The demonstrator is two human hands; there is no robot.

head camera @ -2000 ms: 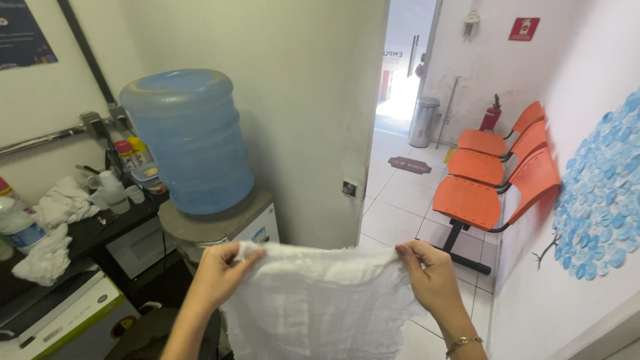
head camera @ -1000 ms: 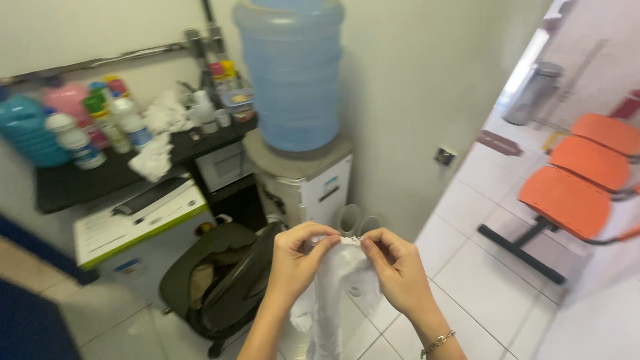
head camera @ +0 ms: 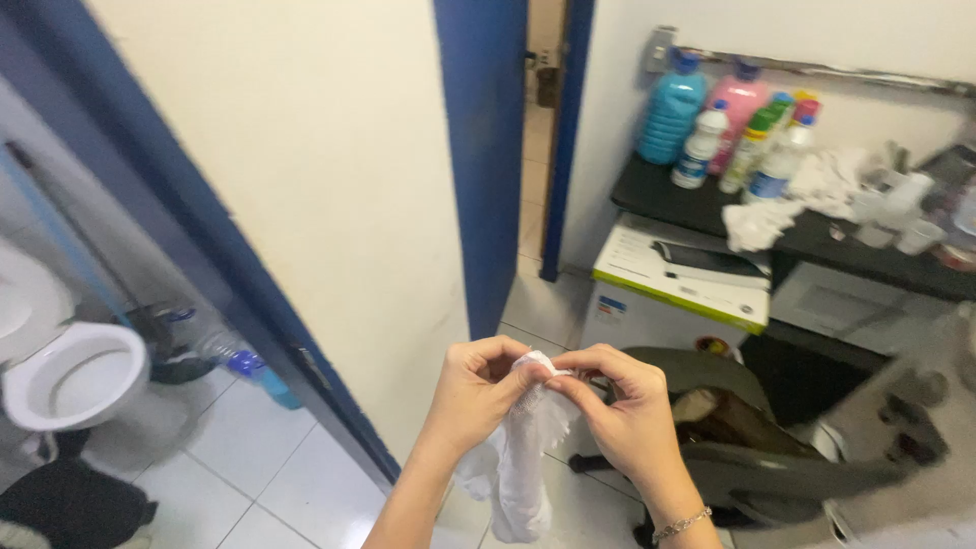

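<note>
A thin white cloth (head camera: pixel 522 473) hangs bunched in narrow folds below my two hands, which meet at its top edge near the middle of the view. My left hand (head camera: pixel 488 396) pinches that edge between thumb and fingers. Right beside it, my right hand (head camera: pixel 614 396) grips the same edge with thumb and forefinger; a chain bracelet (head camera: pixel 682 524) circles that wrist. The lower end of the cloth hangs free above the tiled floor.
At left, a blue-framed doorway (head camera: pixel 252 305) opens onto a toilet (head camera: pixel 80 377) and a black mat (head camera: pixel 72 499). At right, a black table (head camera: pixel 637 183) bears cleaning bottles and rags, with a cardboard box (head camera: pixel 648 320) below. A dark office chair (head camera: pixel 770 465) stands close by my right hand.
My hands have come together, gathering the cloth that was spread wide between them. The view has swung far to the left, from the water cooler and orange chairs to the toilet doorway.
</note>
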